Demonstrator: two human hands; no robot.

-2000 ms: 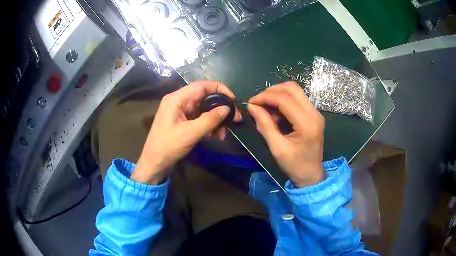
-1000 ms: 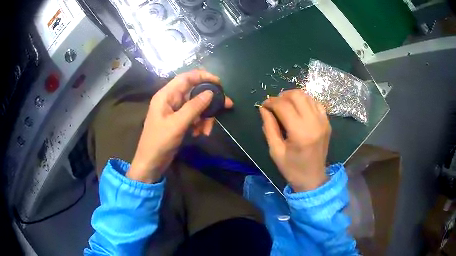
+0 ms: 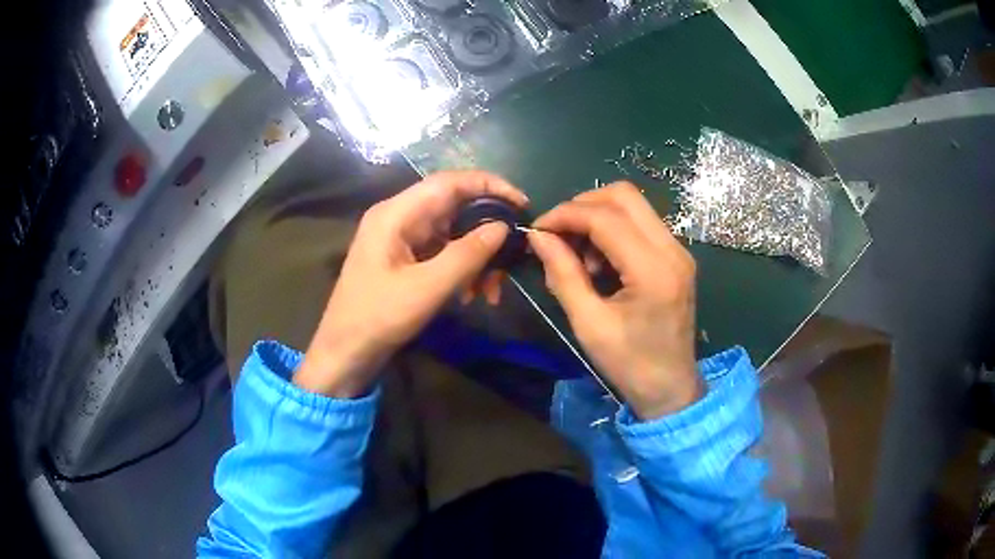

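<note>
My left hand (image 3: 409, 268) holds a round black part (image 3: 488, 215) between thumb and fingers, its raised rings partly covered by the thumb. My right hand (image 3: 627, 289) pinches a tiny silver metal pin (image 3: 525, 228) between thumb and index finger, its end at the right edge of the black part. Whether the pin is inside the part cannot be told. A clear bag of pins (image 3: 758, 202) lies on the green board (image 3: 567, 126) to the right. Loose pins (image 3: 651, 164) are scattered by its left end.
A clear blister tray (image 3: 513, 55) with black discs lies at the top, with strong glare. A pale machine panel (image 3: 207, 175) with a red button (image 3: 130, 173) stands at the left. An open cardboard box (image 3: 846, 382) with a plastic liner is below right.
Since one second ago, my right hand has moved from the loose pins to the black part, now with a pin visible. My left hand has tilted the part and shifted right.
</note>
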